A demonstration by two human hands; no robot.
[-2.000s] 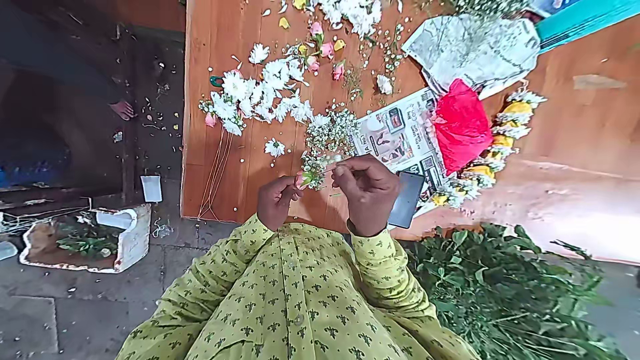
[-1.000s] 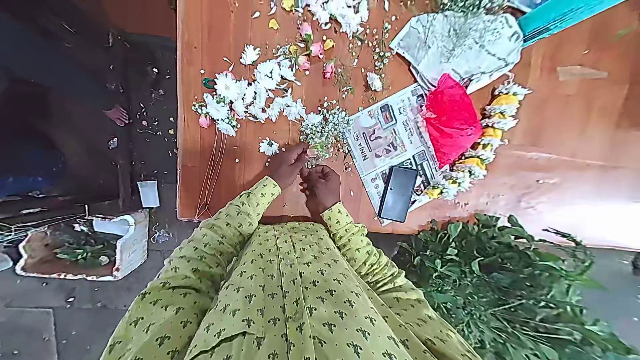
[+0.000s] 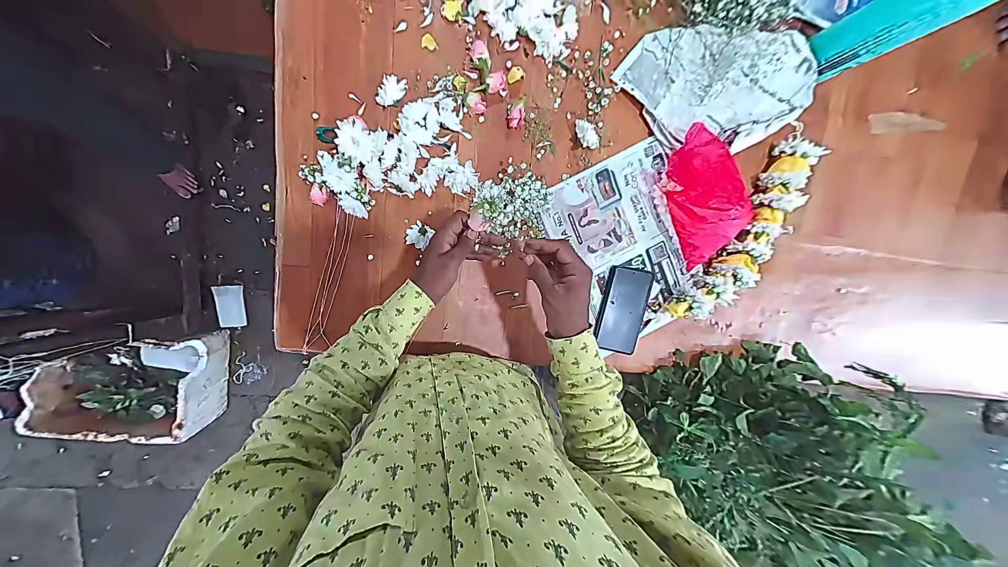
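My left hand (image 3: 449, 253) is closed on a small bunch of baby's breath (image 3: 512, 203), whose white blooms spread above the fingers near the table's front edge. At the lower right of the bunch is my right hand (image 3: 557, 282), thumb and forefinger pinched close to its stems; whether a thread or stem lies between them is too small to tell. White chrysanthemum heads (image 3: 394, 153) lie in a heap at the upper left, with long pale strings (image 3: 335, 276) running down from it. One single white flower (image 3: 419, 235) rests beside my left hand. Pink rosebuds (image 3: 496, 83) lie farther back.
To the right are a newspaper (image 3: 610, 209), a black phone (image 3: 624, 309), a red cloth or bag (image 3: 705, 197) and a white and yellow flower garland (image 3: 760, 228). Leafy greens (image 3: 772, 449) are piled at lower right. A worn foam box (image 3: 206, 394) stands at lower left. Another person's hand (image 3: 181, 181) shows at far left.
Two seconds ago my right hand was raised at the right of the bunch; it then came down beside my left hand, and now sits slightly apart from it at the stems.
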